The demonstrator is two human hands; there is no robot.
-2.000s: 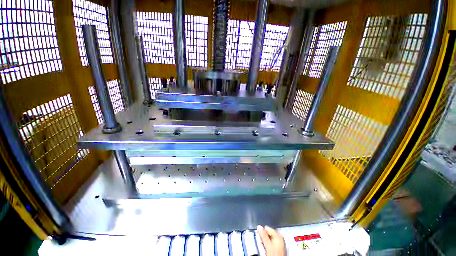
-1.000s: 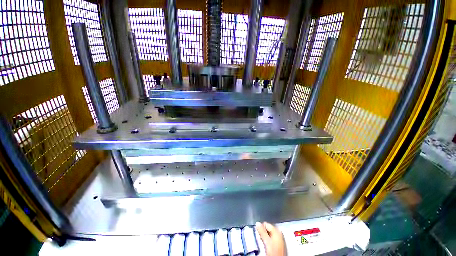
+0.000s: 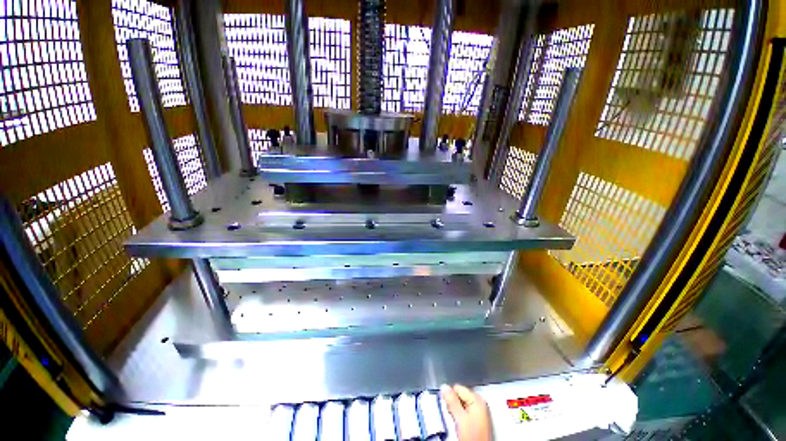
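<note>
Several white curved shell workpieces with dark edges stand side by side in a row on the white front ledge, cut off by the bottom edge of the picture. My right hand is at the right end of the row, its fingertips at or beside the last workpiece. Its lower part is cut off by the bottom edge, and whether it grips the piece cannot be told. My left hand is not in view.
The press platen stands above the perforated bed plate, between upright guide posts. Yellow mesh guards surround it. A yellow-and-black strip edges the right side. A red-and-white warning label is right of my hand.
The view has shifted slightly since two seconds ago. My right hand stays at the right end of the row, and the workpieces and platen show no clear movement.
</note>
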